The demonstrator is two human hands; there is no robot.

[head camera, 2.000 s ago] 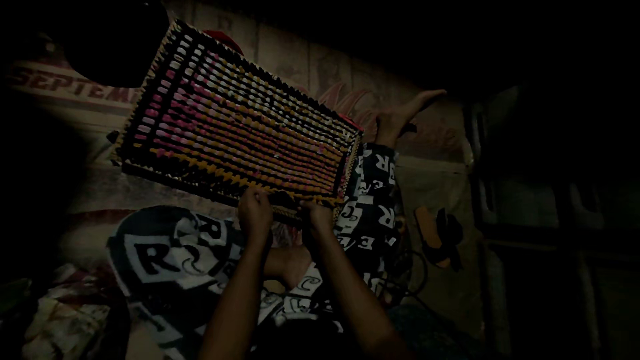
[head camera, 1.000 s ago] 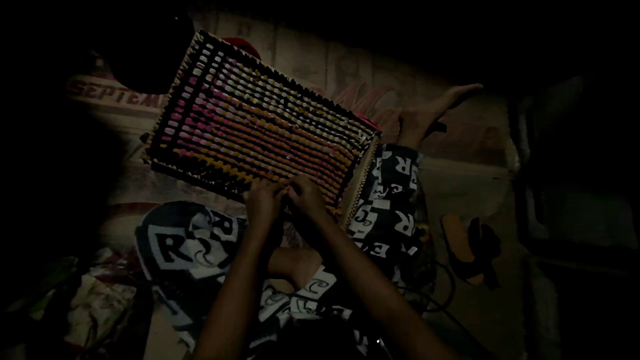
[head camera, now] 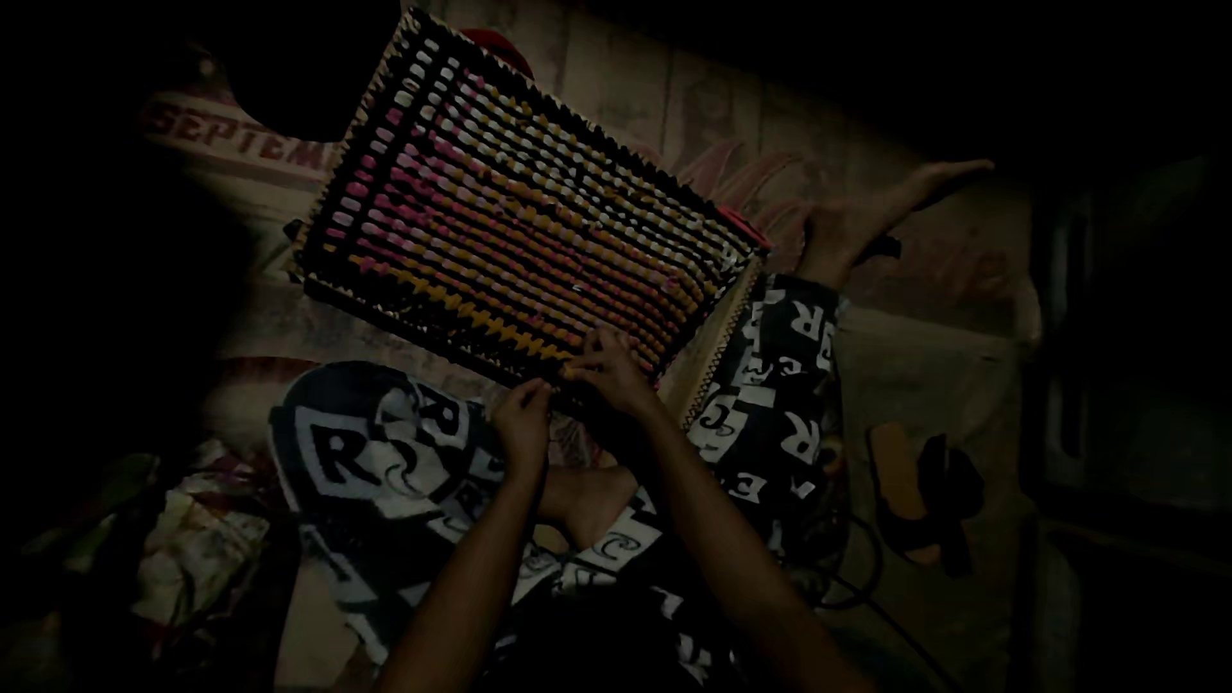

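Observation:
A wooden frame [head camera: 710, 361] with a toothed edge lies tilted over my legs, strung with a woven fabric mat [head camera: 539, 207] in black, white, pink and mustard bands. At the mat's near edge, my left hand [head camera: 523, 414] has its thumb and fingertips pinched together; dark material is close to them, but the dimness hides what they hold. Just to the right, my right hand [head camera: 608, 369] rests on the weave near the near right corner, its fingers spread over the mustard and black strips.
Printed sheeting [head camera: 924, 366] covers the floor. A sandal [head camera: 900, 472] and a dark cord [head camera: 871, 597] lie to the right, beside dark box-like furniture [head camera: 1068, 337]. Crumpled material [head camera: 197, 549] is at the lower left, and a red item [head camera: 499, 48] shows behind the frame.
My hands were close together at the mat's near edge; my right hand now reaches farther onto the weave with its fingers spread. The view has shifted.

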